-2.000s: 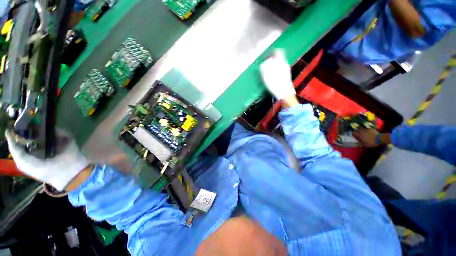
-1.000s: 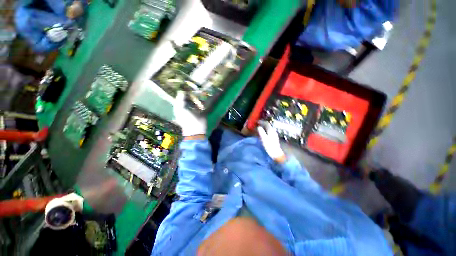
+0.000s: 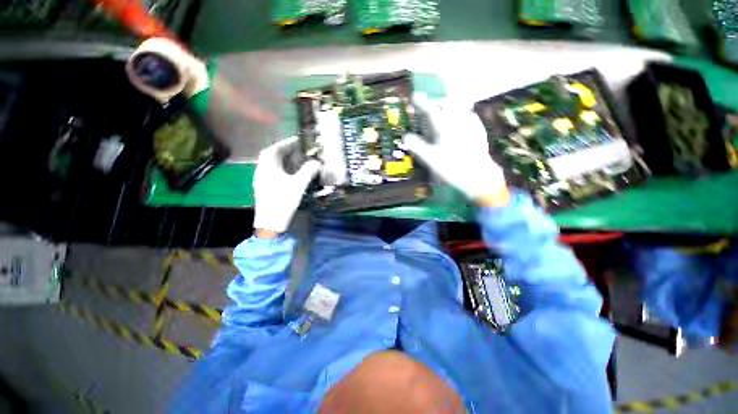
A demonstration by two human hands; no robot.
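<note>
A populated circuit board (image 3: 372,141) with a silver-white bar lies in a black carrier fixture (image 3: 380,196) on the bench in front of me. My gloved left hand (image 3: 279,182) is at the fixture's left edge, thumb and fingers around that edge. My gloved right hand (image 3: 457,149) is at its right side, thumb over the board's right part; its fingertips are blurred. A second carrier fixture with a board (image 3: 566,137) sits to the right on the bench, its silver-white bar towards me.
Small green boards (image 3: 396,14) line the conveyor behind. A parts tray (image 3: 684,117) stands at the far right, a small black box (image 3: 184,149) at the left. A white duct mouth (image 3: 158,70) hangs upper left. Another board (image 3: 492,293) shows below the bench. Black bins stand left.
The view has turned to face the bench. My left hand has left the second fixture, which now lies at the right. My right hand has moved from the red-lined box to the near fixture.
</note>
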